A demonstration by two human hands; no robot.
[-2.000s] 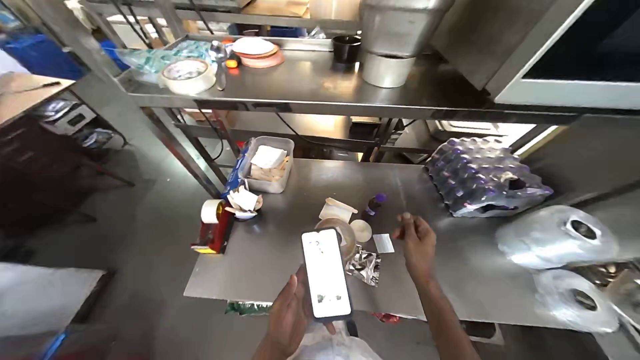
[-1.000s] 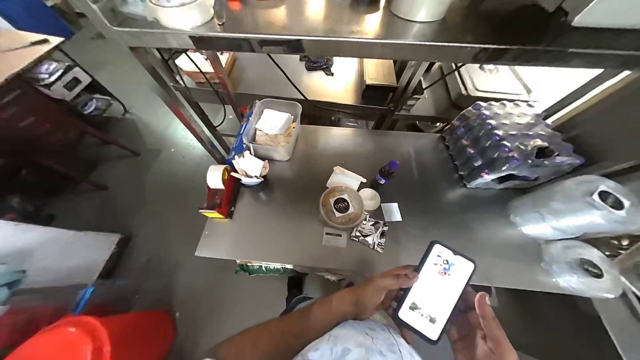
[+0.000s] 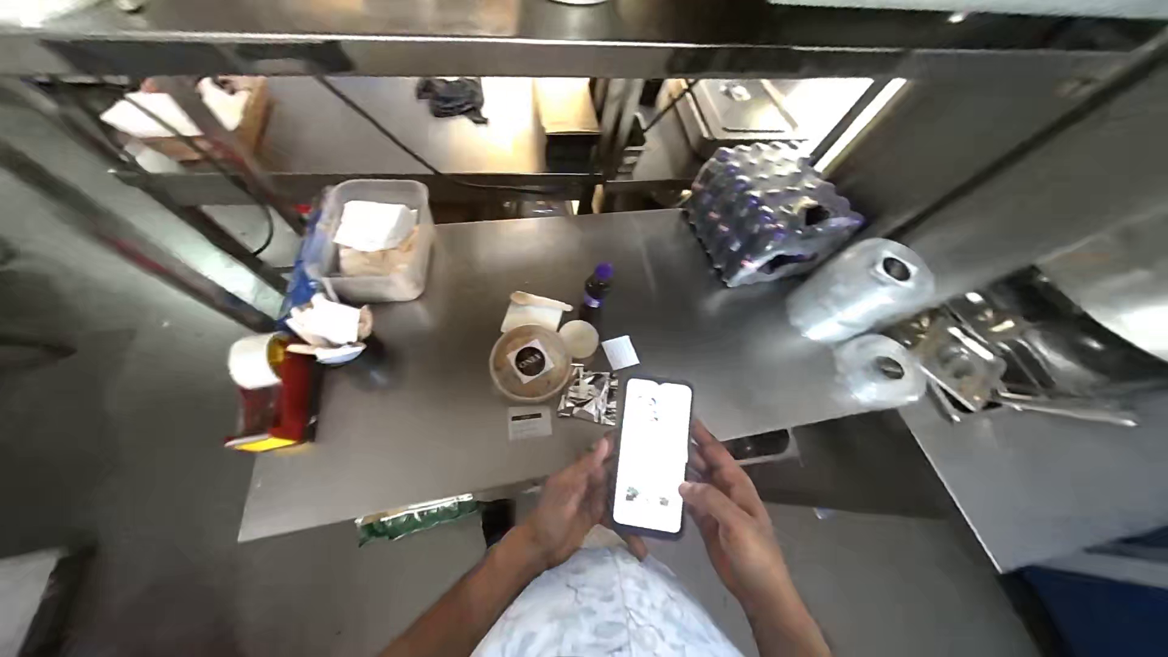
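Observation:
A smartphone (image 3: pixel 651 456) with a bright screen is held upright between my two hands, just past the front edge of the steel table. My left hand (image 3: pixel 579 502) supports its left side. My right hand (image 3: pixel 727 511) grips its right edge, the thumb near the lower screen. Beyond the phone on the table are a round lidded plastic container (image 3: pixel 507 364) with a label, a small round tub (image 3: pixel 578 338), a dark bottle with a purple cap (image 3: pixel 596 294), a silver sachet (image 3: pixel 589 396), a small white packet (image 3: pixel 620 352), a printed card (image 3: pixel 529 422) and a folded paper item (image 3: pixel 536 312).
A plastic bin (image 3: pixel 422 246) of papers and a red tape dispenser (image 3: pixel 299 392) stand at left. A shrink-wrapped bottle pack (image 3: pixel 766 214) and plastic film rolls (image 3: pixel 858 290) are at right. A steel shelf (image 3: pixel 547 55) crosses above the table's back.
Two seconds ago my right hand was over the table, away from the phone; now both hands are on it. Since one second ago the phone has turned more upright. The view has shifted.

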